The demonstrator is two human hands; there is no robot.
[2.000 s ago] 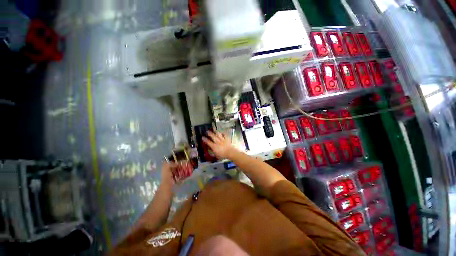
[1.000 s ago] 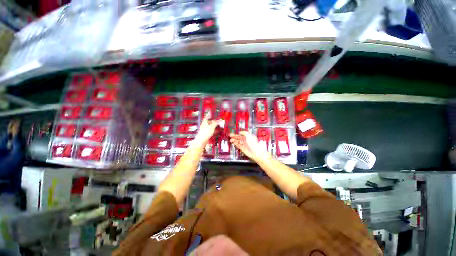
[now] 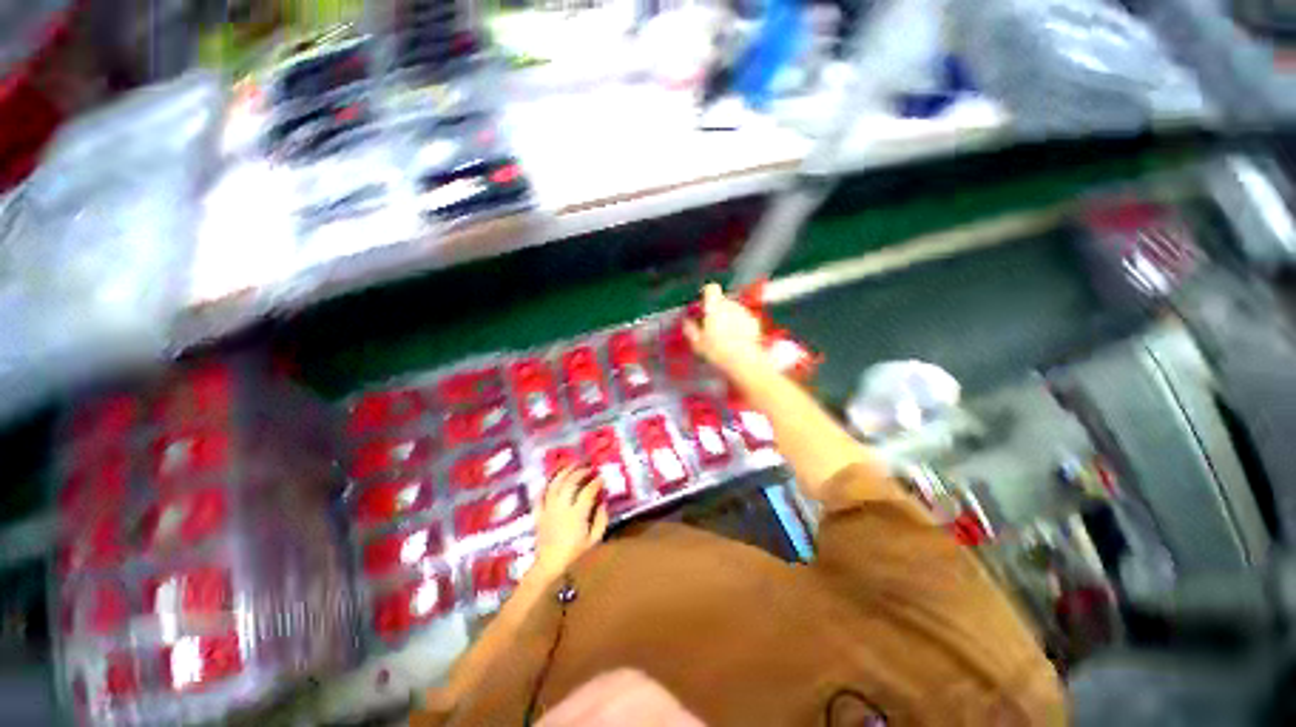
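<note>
Red device housings [image 3: 584, 381] lie in rows in a clear blister tray [image 3: 682, 494] in front of me. My left hand [image 3: 571, 509] is at the tray's front edge, its fingertips on or just over a red housing. My right hand [image 3: 725, 330] reaches to the tray's back right corner, its fingers at a housing there. Blur hides whether either hand grips anything. Another clear tray of red housings [image 3: 404, 497] adjoins on the left.
A taller stack of clear trays with red housings [image 3: 199, 518] stands at far left. A white shelf [image 3: 611, 156] with dark housings in trays runs behind the green belt [image 3: 469, 324]. A red-orange tag [image 3: 790, 355] and a white fan [image 3: 904, 398] are right of the tray.
The view has turned and tilted. My hands, close together over the tray's middle before, are now apart: the left at the front edge, the right at the back right corner.
</note>
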